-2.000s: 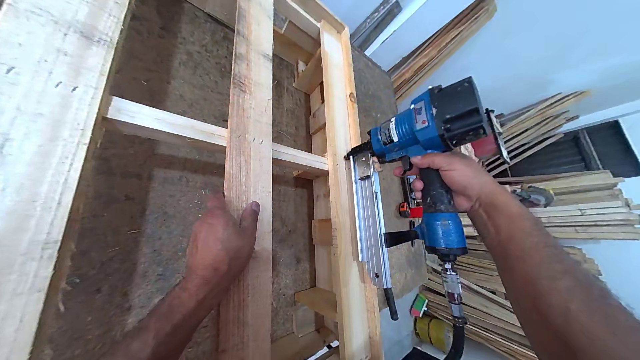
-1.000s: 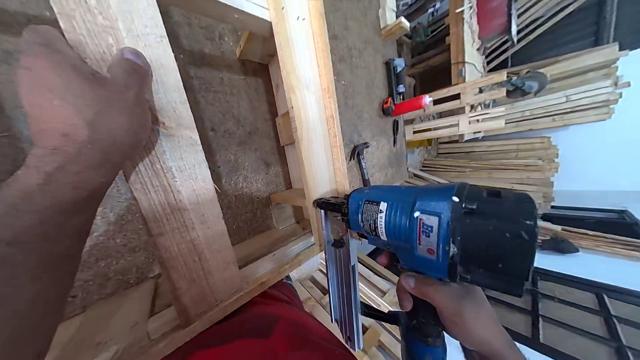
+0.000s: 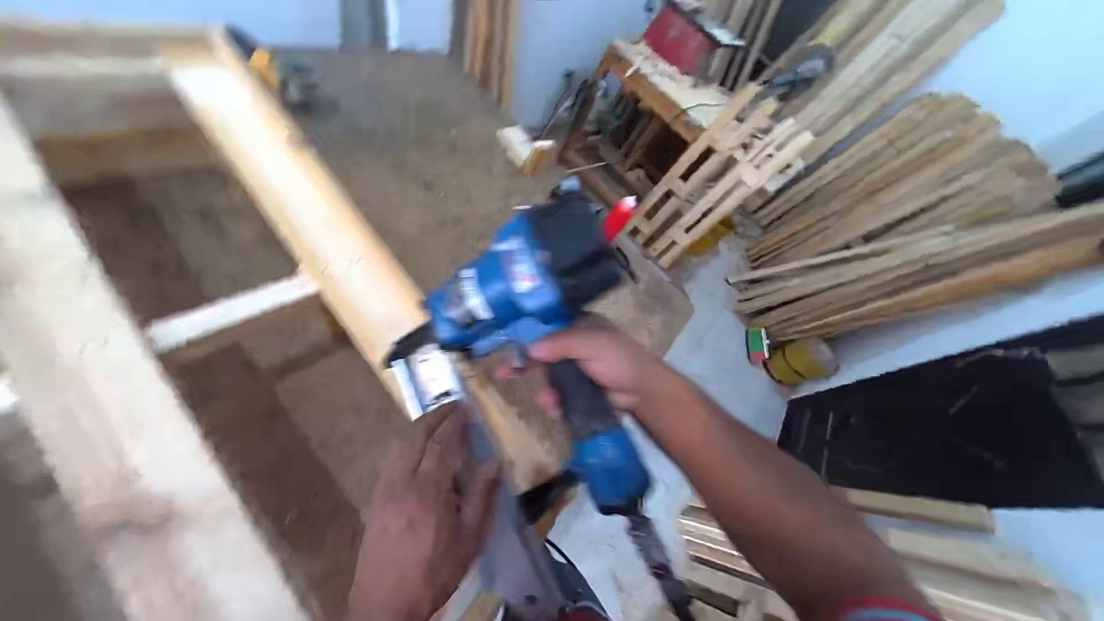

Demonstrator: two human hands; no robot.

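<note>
My right hand point(image 3: 595, 366) is wrapped around the black handle of a blue and black pneumatic nail gun point(image 3: 517, 276). The gun's nose meets the face of a pale timber rail point(image 3: 302, 216) of a wooden frame. Below the nose, my left hand point(image 3: 423, 517) lies against the gun's long metal magazine point(image 3: 496, 517), its fingertips near the upper end. Blur and the hidden palm leave its grip unclear. A narrow crosspiece point(image 3: 233, 312) joins the rail, and a wide timber board point(image 3: 112, 414) runs along the left.
A brown work surface point(image 3: 405, 129) extends beyond the frame. Stacked timber strips point(image 3: 906, 190) and a pallet-like wooden piece point(image 3: 716, 181) stand at the right. An air hose fitting point(image 3: 647, 543) hangs below the gun. A yellow roll point(image 3: 802, 360) lies on the floor.
My left hand has left the timber board and come to the nail gun's magazine. The right hand still holds the gun. The view has swung strongly.
</note>
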